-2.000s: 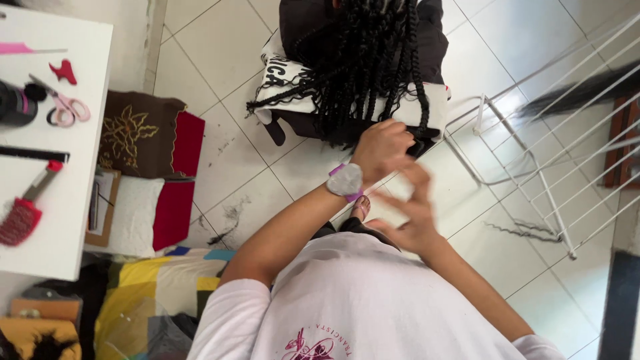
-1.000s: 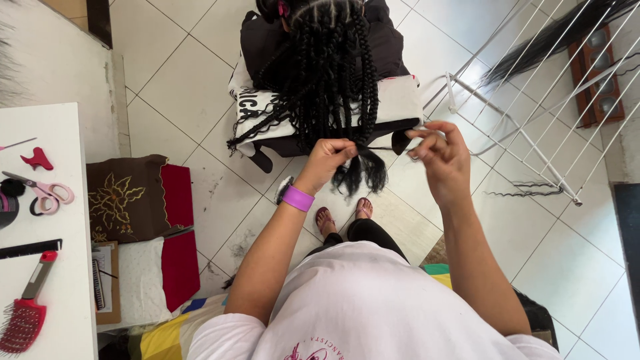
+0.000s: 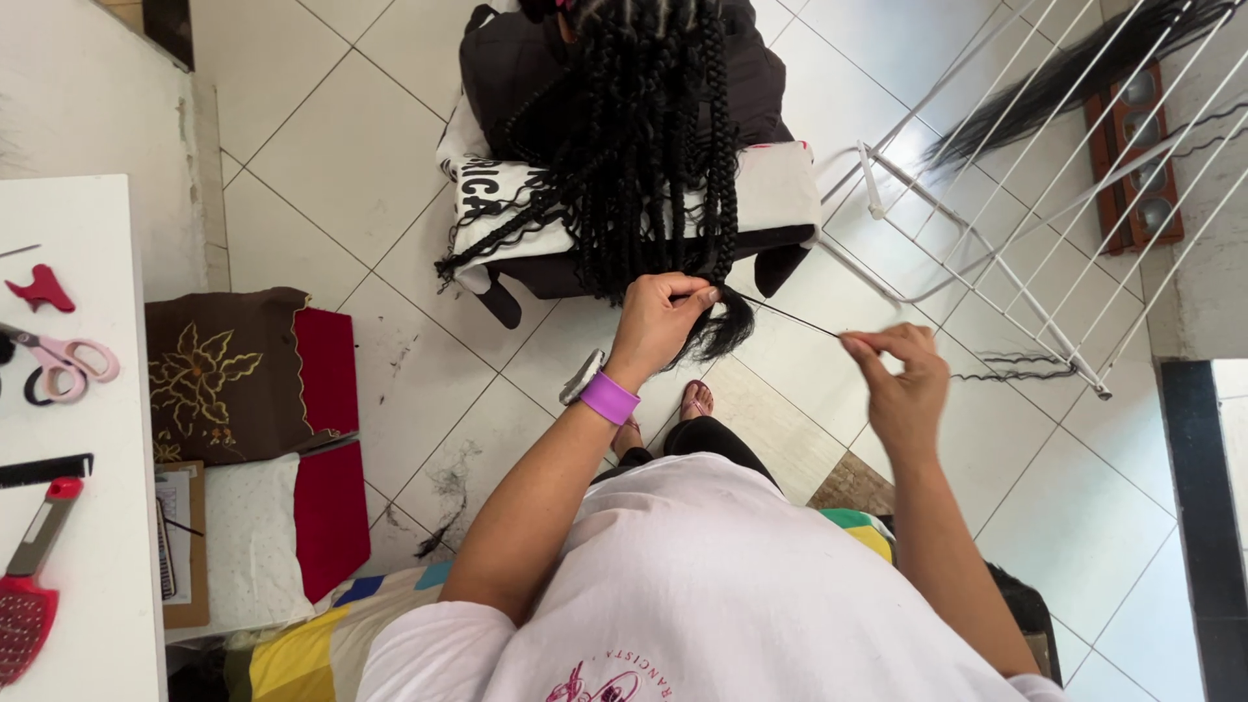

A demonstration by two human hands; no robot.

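Long black braids (image 3: pixel 648 146) hang down behind a seated person in dark clothing, over the white printed cloth on the chair back. My left hand (image 3: pixel 663 317), with a purple band at the wrist, pinches the lower end of a braid. A loose black hair tuft (image 3: pixel 726 327) spreads out just below its fingers. My right hand (image 3: pixel 902 380) is out to the right, its fingertips closed on a thin dark strand (image 3: pixel 790 319). That strand runs taut between both hands.
At the left, a white table (image 3: pixel 78 244) bears pink-handled scissors (image 3: pixel 68 363), a red clip (image 3: pixel 41 290) and a red hairbrush (image 3: pixel 34 585). A white wire drying rack (image 3: pixel 985 249) stands at the right, with long black hair (image 3: pixel 1053 83) by it.
A second ago my right hand was higher and nearer the chair; it is now lower, with a taut strand showing between my hands. My left hand stays by the braid ends.
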